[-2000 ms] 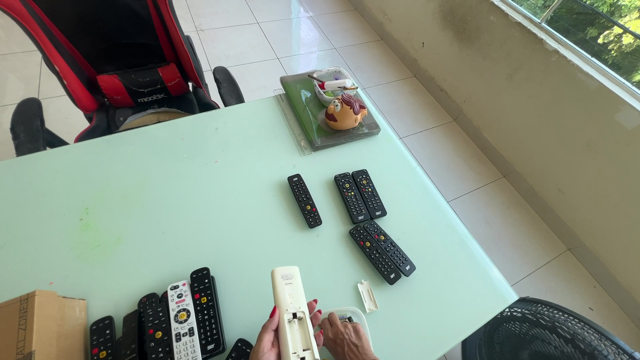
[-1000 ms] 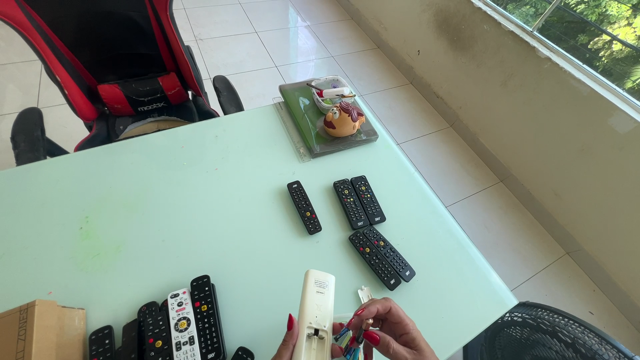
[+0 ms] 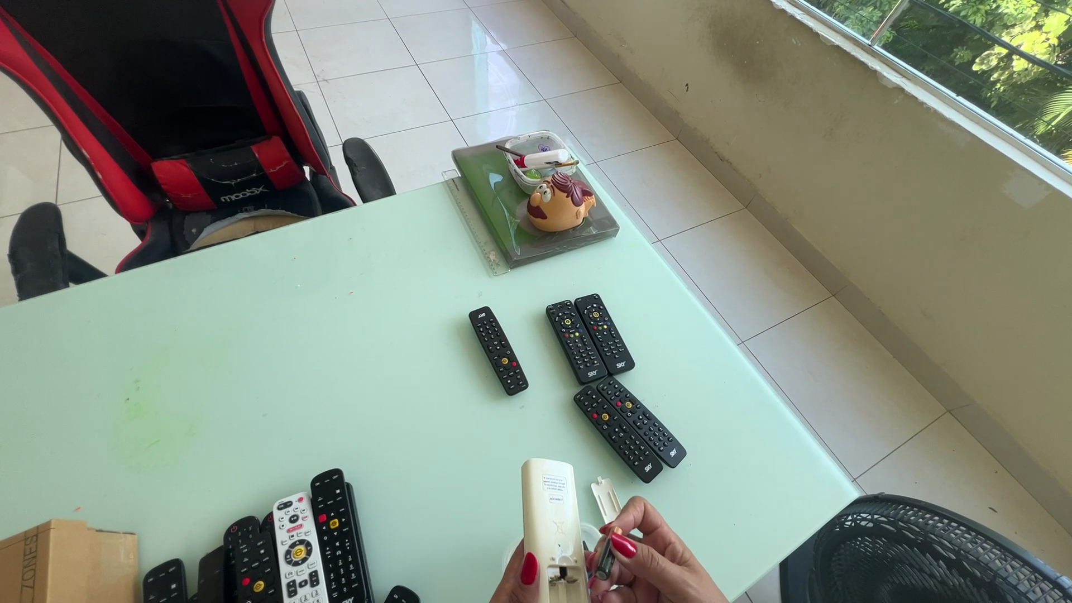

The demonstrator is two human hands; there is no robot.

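My left hand [image 3: 517, 579], with red nails, holds a cream remote control [image 3: 553, 523] back side up, its battery compartment uncovered at the lower end. My right hand [image 3: 657, 557] pinches a dark cylindrical battery [image 3: 605, 557] between thumb and finger, just right of that compartment. Beyond my right fingers lies a cream battery cover [image 3: 605, 500] on the table. A pale round container [image 3: 591, 536] is partly hidden behind the remote and my right hand. Whether the compartment holds a battery, I cannot tell.
Black remotes [image 3: 618, 431] lie in pairs past my hands, with a single one [image 3: 499, 351] left of them. More remotes, one white [image 3: 299, 548], stand near a cardboard box [image 3: 71, 559]. A figurine [image 3: 561, 203] sits on a green book-like item [image 3: 481, 180]. A black fan [image 3: 938, 553] is at right.
The cream remote has been raised and turned a little in my left hand. My right hand was lower beside it two seconds ago and now holds a battery up near its compartment.
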